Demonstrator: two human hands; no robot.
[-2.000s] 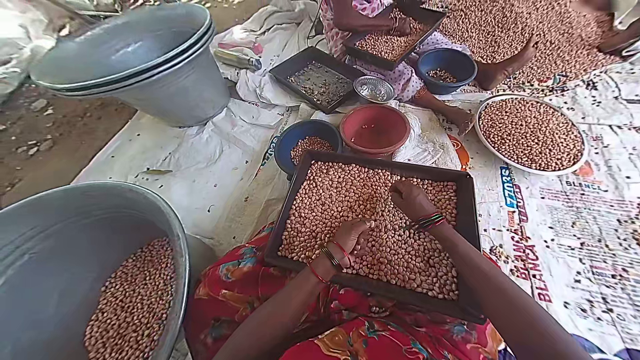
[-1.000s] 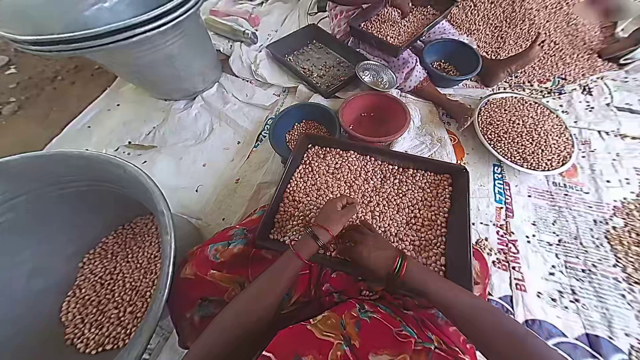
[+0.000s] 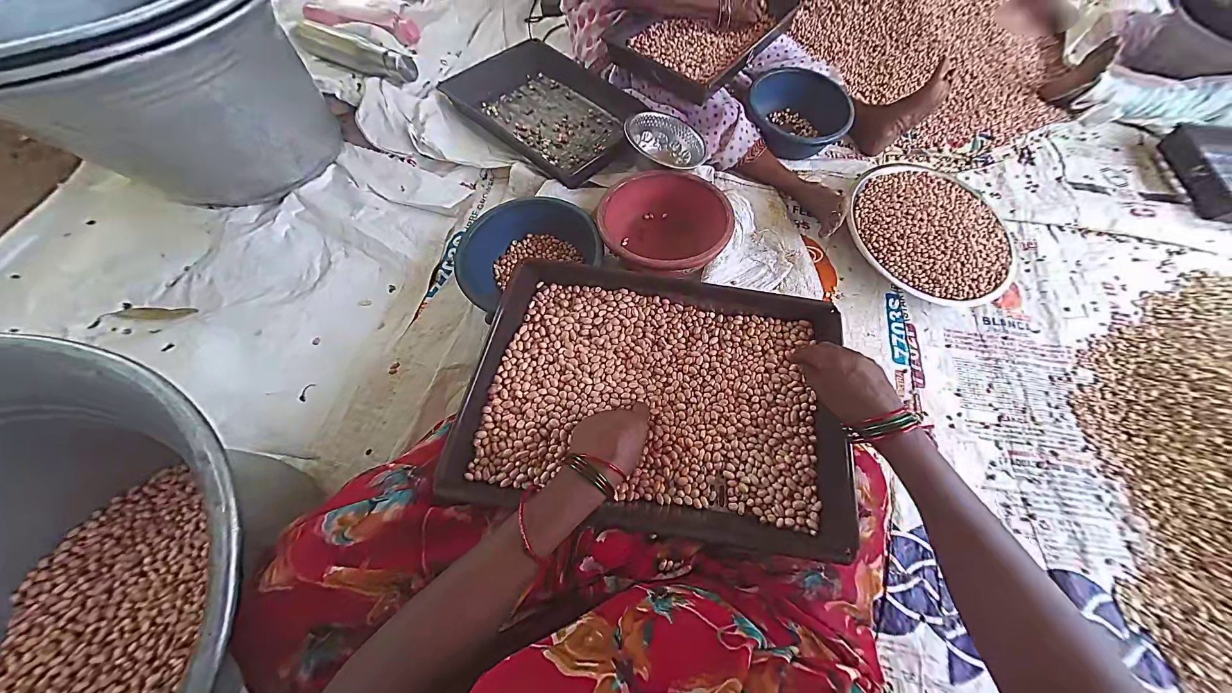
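Note:
A dark rectangular tray (image 3: 837, 462) rests on my lap over red floral cloth, filled with a layer of pinkish-brown shelled peanuts (image 3: 664, 385). My left hand (image 3: 613, 438), with bangles at the wrist, lies on the peanuts near the middle; its fingertips are hidden, so whether it holds any cannot be told. At the tray's right edge is my right hand (image 3: 847, 380), fingers bent near the upper right corner; what is between them does not show. Just beyond the tray stand a blue bowl (image 3: 472, 255) with some peanuts and a red bowl (image 3: 674, 221) with a few bits.
A large metal tub (image 3: 226, 500) of peanuts stands at left, stacked tubs (image 3: 183, 115) behind it. A round pan (image 3: 1013, 260) of peanuts lies right. Another person's hand is above a tray (image 3: 674, 87) of peanuts, near a second tray (image 3: 462, 91), a steel bowl (image 3: 664, 140) and a blue bowl (image 3: 799, 144).
My hands were close together at the tray's near side one second ago; now they are apart, the right one over at the tray's right edge.

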